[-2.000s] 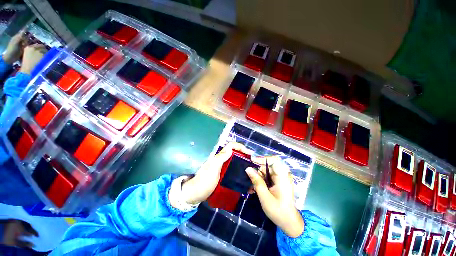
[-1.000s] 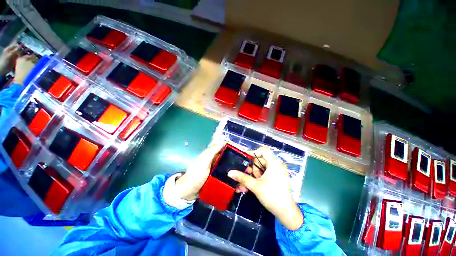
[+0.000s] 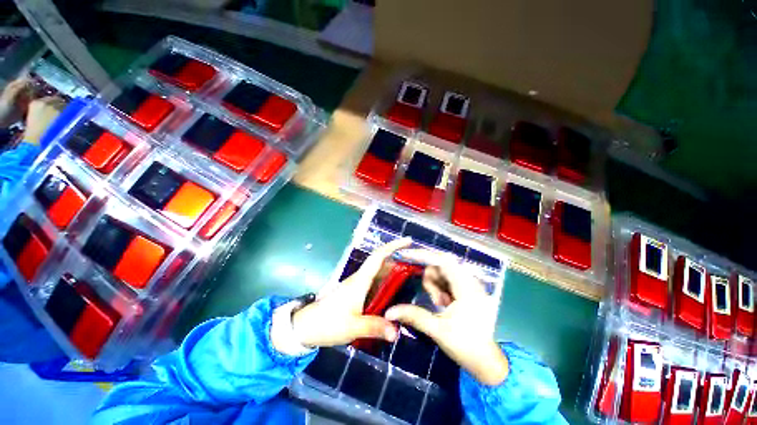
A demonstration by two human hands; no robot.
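A red device housing [image 3: 388, 290] is tilted on its side between my hands, above the clear panel tray [image 3: 363, 383] of black rectangles. My left hand [image 3: 347, 309] holds it with the thumb along the lower edge and fingers at the top. My right hand [image 3: 452, 309] is at its right side, thumb and curled fingers against it, partly blurred. The black upper face of the housing is mostly hidden by the tilt and my fingers. I cannot tell whether my right hand holds anything else.
A large tilted tray [image 3: 241, 217] of black-and-red units stands left. A housing tray [image 3: 531, 247] lies on brown cardboard [image 3: 319, 170] behind. Trays [image 3: 618, 319] of white-framed units [image 3: 647, 270] are on the right. Another person's hand [image 3: 41, 116] shows at the far left.
The housing has turned from face-up to tilted on its side. My left thumb has moved across its lower edge. The right fingers have closed in around its right side.
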